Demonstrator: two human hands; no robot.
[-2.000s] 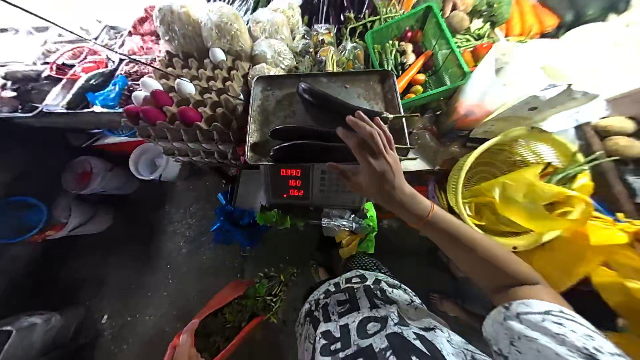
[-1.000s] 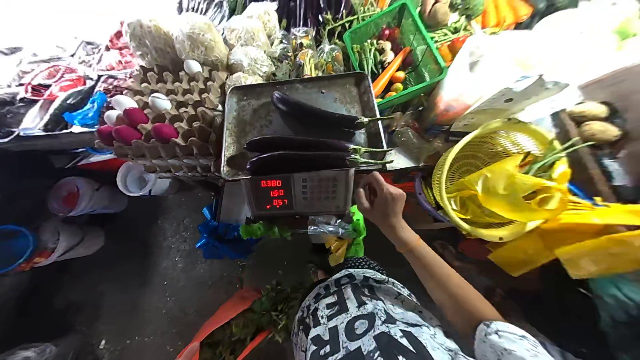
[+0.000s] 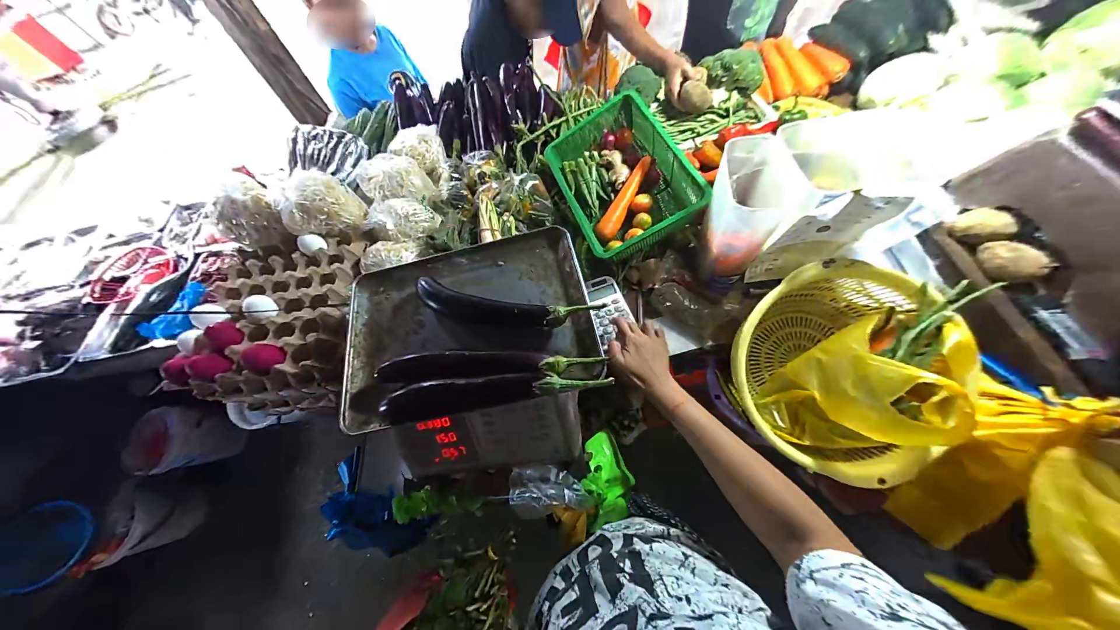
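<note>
My right hand (image 3: 641, 354) touches the keys of a white calculator (image 3: 609, 308) beside the metal tray's right edge, its fingers spread and holding nothing. Several purple eggplants lie on the metal tray (image 3: 372, 328) of a digital scale (image 3: 494, 437) with red lit digits. One curved eggplant (image 3: 481, 306) is apart at the back; another eggplant (image 3: 455, 366) and the front eggplant (image 3: 464, 394) lie side by side, green stems to the right. My left hand is out of view.
Egg cartons (image 3: 293, 319) with white and pink eggs stand left of the tray. Behind is a green plastic basket (image 3: 626, 179) of vegetables; a yellow basket (image 3: 761, 411) with yellow bags is at right. Across the stall a person's hand (image 3: 678, 79) holds a brown root vegetable.
My right hand has moved from over the eggplants, past the scale's right side, to the calculator. The scale reading changed after the first frame. The view has shifted, showing people behind the stall.
</note>
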